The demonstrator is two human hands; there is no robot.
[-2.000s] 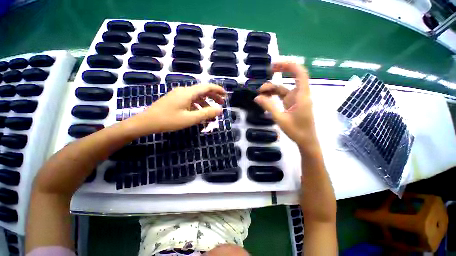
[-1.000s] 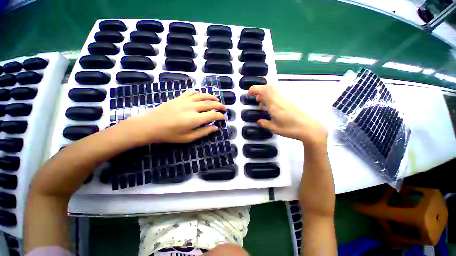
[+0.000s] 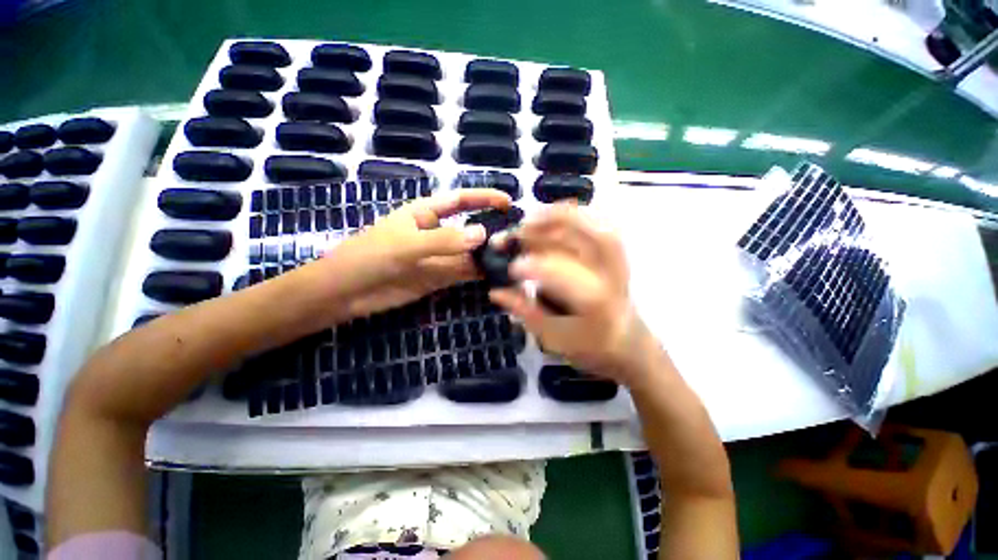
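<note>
My left hand [image 3: 410, 252] and my right hand [image 3: 575, 284] meet over the right part of the foam tray [image 3: 640, 377]. Between their fingertips is a black housing [image 3: 496, 249], held above the tray and partly hidden by the fingers. Whether a small pad is also pinched in my right hand cannot be told. The pad sheet [image 3: 383, 356], clear with rows of small black rectangles, lies over the housings in the tray's middle, under my left hand and forearm. Rows of black housings stand in the tray's slots.
A second foam tray [image 3: 104, 235] with housings stands at the left edge. A bagged stack of pad sheets [image 3: 826, 284] lies on the white surface at right. An orange stool [image 3: 914, 481] is at lower right. The green surface [image 3: 700, 82] runs behind the tray.
My right hand has moved left from the tray's right column to meet my left hand. A black housing is now held between them. My left hand has lifted off the pad sheet.
</note>
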